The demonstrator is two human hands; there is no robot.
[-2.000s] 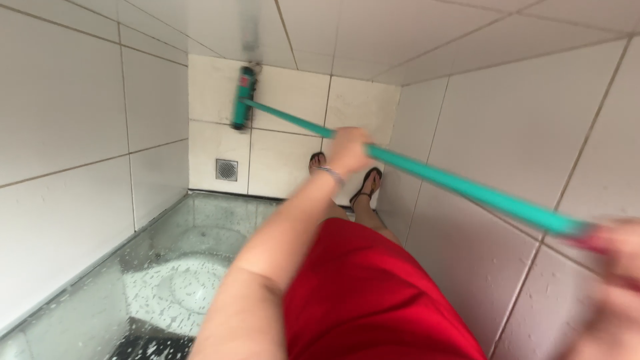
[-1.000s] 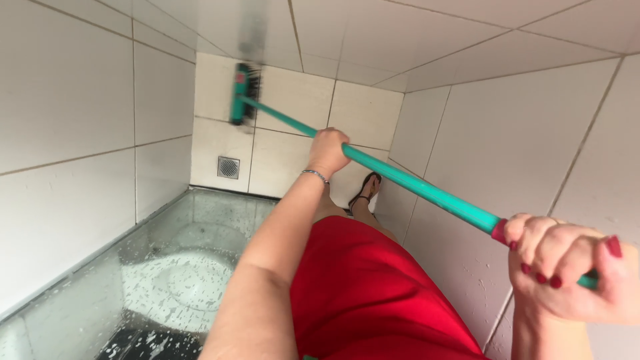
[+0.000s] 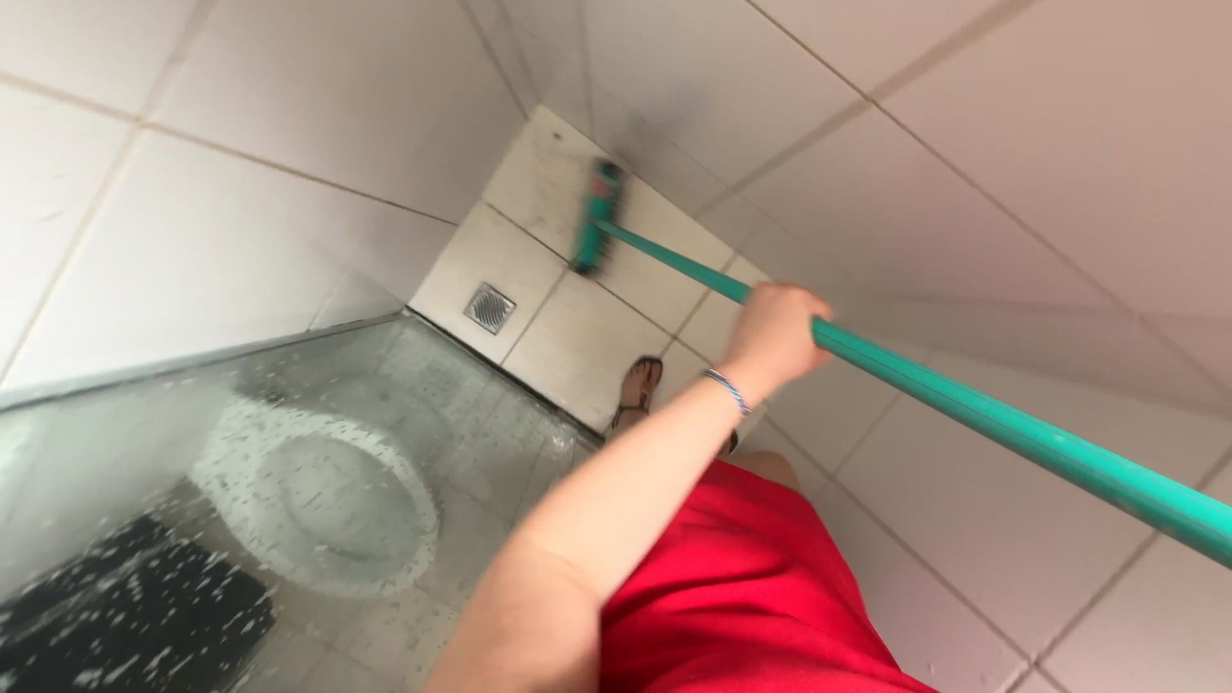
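My left hand [image 3: 778, 332], with a braided bracelet at the wrist, is closed around the middle of a green broom handle [image 3: 1001, 423]. From there the handle runs down to a green broom head with dark bristles [image 3: 599, 217], blurred, at the pale floor tiles near the far wall. The handle's other end leaves the view at the right edge. My right hand is out of view.
A square metal floor drain [image 3: 490, 308] lies left of the broom head. A spotted glass panel [image 3: 472, 433] stands at the left, with a toilet [image 3: 327, 500] and a dark mat [image 3: 135, 606] behind it. Tiled walls [image 3: 962, 241] enclose the floor. My sandalled foot [image 3: 638, 385] is below the broom.
My right hand, which held the handle's end a second ago, is out of view. My left hand still grips the handle. The view has turned and tilted strongly.
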